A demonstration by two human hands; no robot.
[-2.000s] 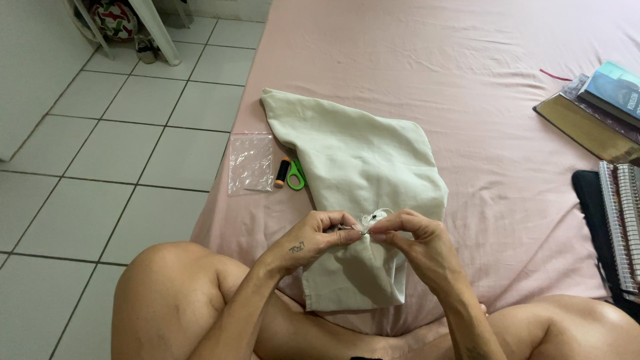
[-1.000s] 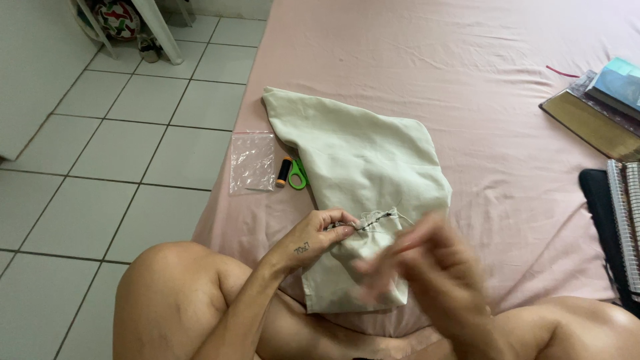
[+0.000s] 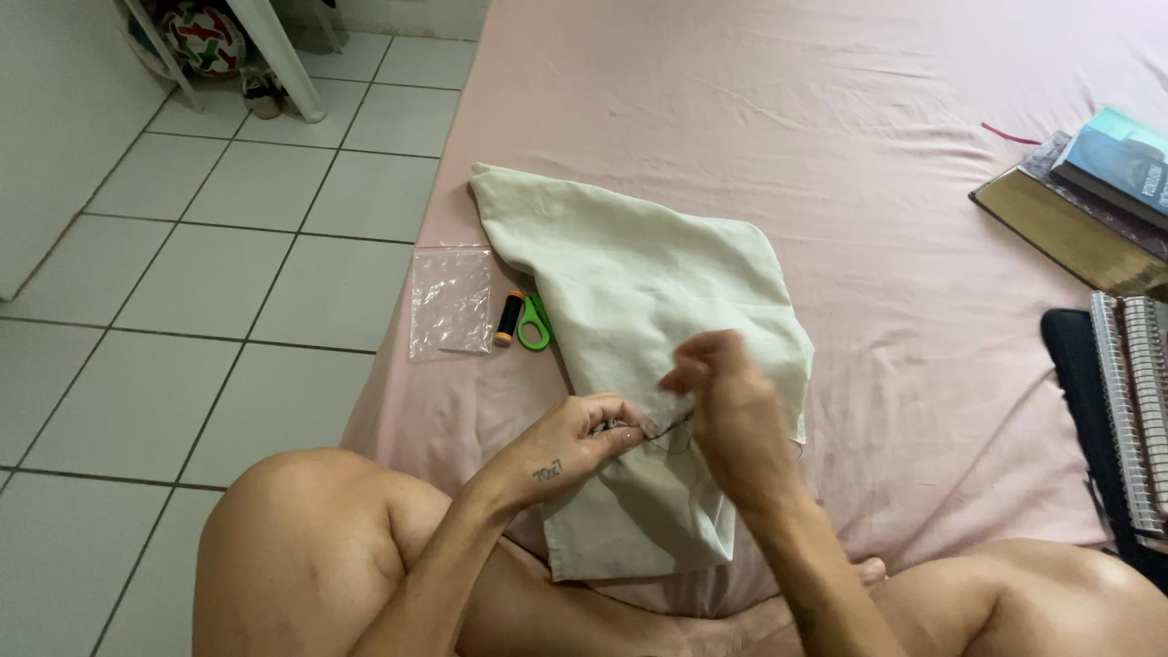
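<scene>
A pale cream cloth [image 3: 639, 265] lies on the bed, its lower part folded toward my legs. My left hand [image 3: 593, 438] pinches a gathered fold of it between thumb and fingers. Dark thread [image 3: 672, 427] runs along the fold beside my fingertips. Over the cloth, just right of the fold, my right hand [image 3: 730, 401] is blurred, its fingers bent; whether it holds a needle or thread cannot be seen. Left of the cloth lie scissors with green handles [image 3: 534, 324], their blades hidden, a spool of black thread [image 3: 509, 318] and a clear plastic zip bag [image 3: 451, 301].
The bed has a pink sheet [image 3: 876, 182]. At the right are a blue book [image 3: 1118, 160], a thick book with gilt page edges [image 3: 1058, 224], spiral notebooks [image 3: 1131, 401] and a black case [image 3: 1072, 365]. My bent legs border the cloth. Tiled floor [image 3: 265, 182] lies left.
My right hand has left the fold, where it was beside my left hand two seconds ago; it swung down toward me, then back up over the cloth. My left hand has kept its pinch.
</scene>
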